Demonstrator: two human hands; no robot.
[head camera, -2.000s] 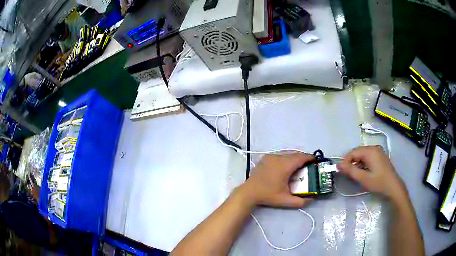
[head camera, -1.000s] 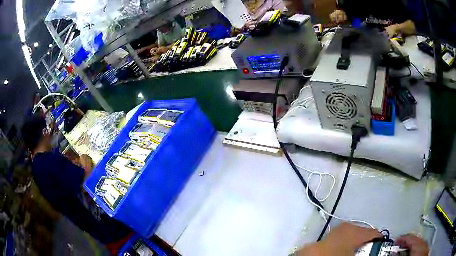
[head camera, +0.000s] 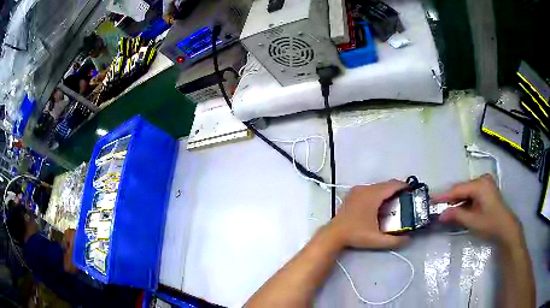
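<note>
My left hand (head camera: 368, 216) holds an open power bank unit (head camera: 405, 212) on the right part of the bench. The unit has a white label, a yellow lower edge, a board end facing right and a small black loop at the top. My right hand (head camera: 479, 207) pinches a white USB plug (head camera: 439, 208) at the board end; whether it is fully seated cannot be told. The thin white USB cable (head camera: 386, 252) loops on the bench around my left hand.
A blue bin (head camera: 142, 204) with rows of pale units stands left. Black units (head camera: 505, 131) lie right. A grey fan box (head camera: 289, 51), a meter (head camera: 199, 42), a flat white box (head camera: 217, 125) and a small blue tray (head camera: 360, 51) are behind. A black cord (head camera: 331, 150) crosses the bench. A person is far left.
The view swung up and left, then back down. My hands are again well in view, still at the unit. The plug appears slightly farther from the board than in the oldest frame.
</note>
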